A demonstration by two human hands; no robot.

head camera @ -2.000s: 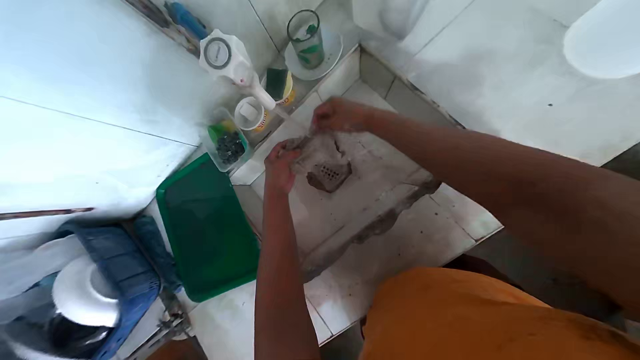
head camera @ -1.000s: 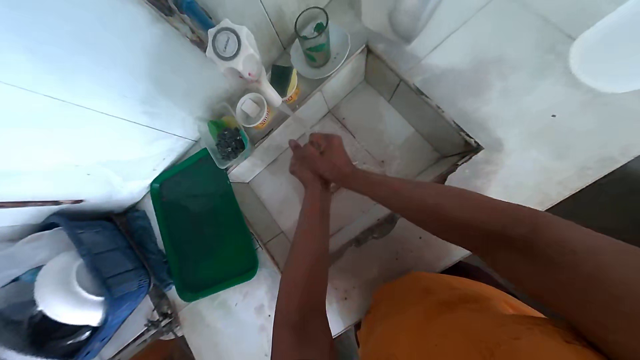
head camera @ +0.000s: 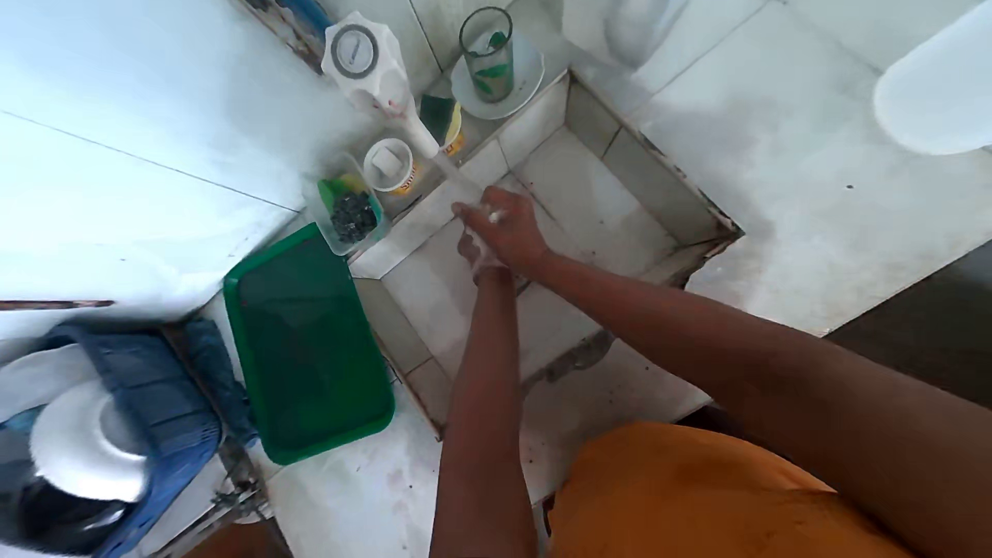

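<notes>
Over the tiled sink basin, my right hand lies on top of my left hand, and the two touch. Whitish foam or water shows on the left hand and wrist. A stream of water falls toward them from the white tap or water-filter spout. The right hand's thumb and fingers are bent over the left. The left palm and most of its fingers are hidden, so whether it holds anything does not show.
A green plastic tray lies left of the basin. Along the back ledge stand a clear container with scouring pads, a white tub, a sponge and a glass on a saucer. A blue crate holds white dishes at far left.
Two seconds ago the hands were apart over the basin's drain; one second ago they were clasped together. Now the right hand lies over the left beneath the spout, with whitish foam or water on the left wrist.
</notes>
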